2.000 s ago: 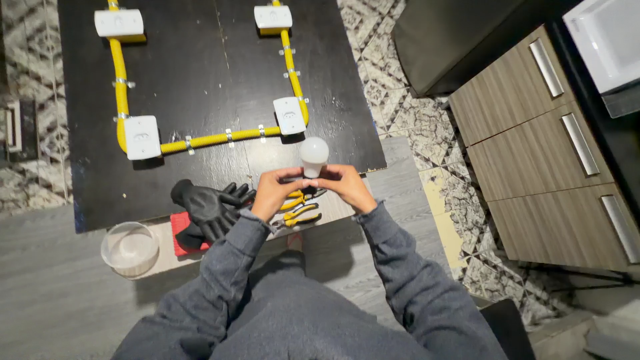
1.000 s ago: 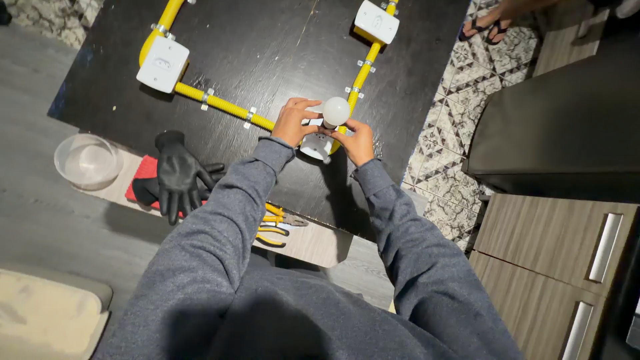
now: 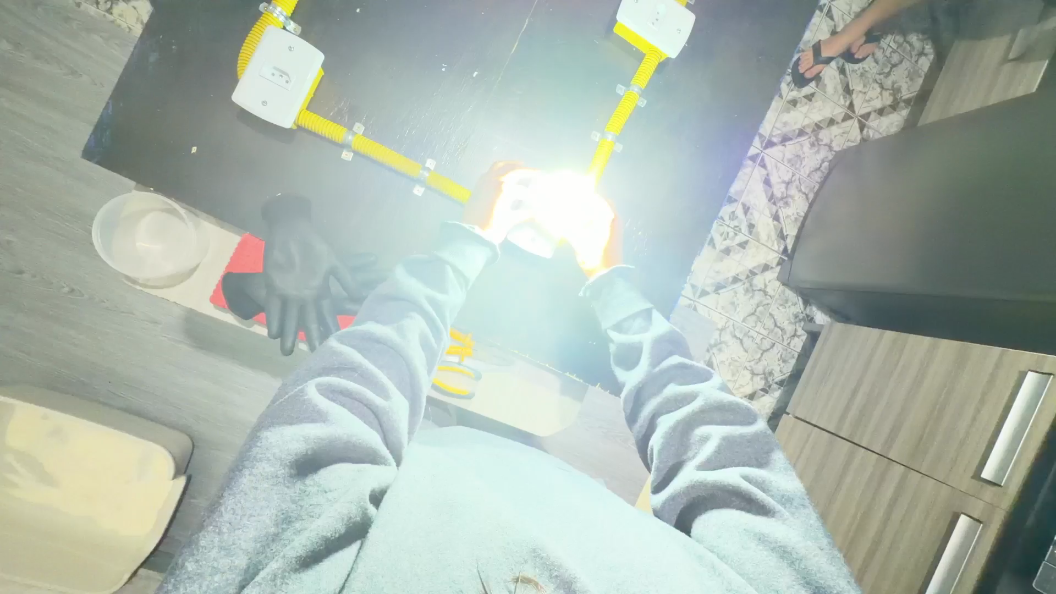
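Observation:
A glowing light bulb (image 3: pixel 559 200) floods the middle of the view with white glare over the near right corner of the black board. My left hand (image 3: pixel 492 195) is at its left side and my right hand (image 3: pixel 606 239) at its right; the glare hides most fingers, so their exact grip cannot be seen. Just below the bulb shows part of a white electrical box (image 3: pixel 530 240). Yellow corrugated conduit (image 3: pixel 388 157) runs to this corner, held by metal clamps. A white outlet box (image 3: pixel 279 77) sits at the left, another white box (image 3: pixel 656 23) at the top.
Black work gloves (image 3: pixel 299 272) lie on a red cloth (image 3: pixel 245 262), beside a clear plastic tub (image 3: pixel 151 238). Yellow-handled pliers (image 3: pixel 455 375) rest on the pale ledge. A person's sandalled feet (image 3: pixel 813 62) stand at upper right, near a dark padded surface (image 3: pixel 932 206) and wooden drawers (image 3: pixel 924 396).
The bulb was unlit and now shines brightly. Both hands have moved with it from the board's near edge to the corner box. The view has turned.

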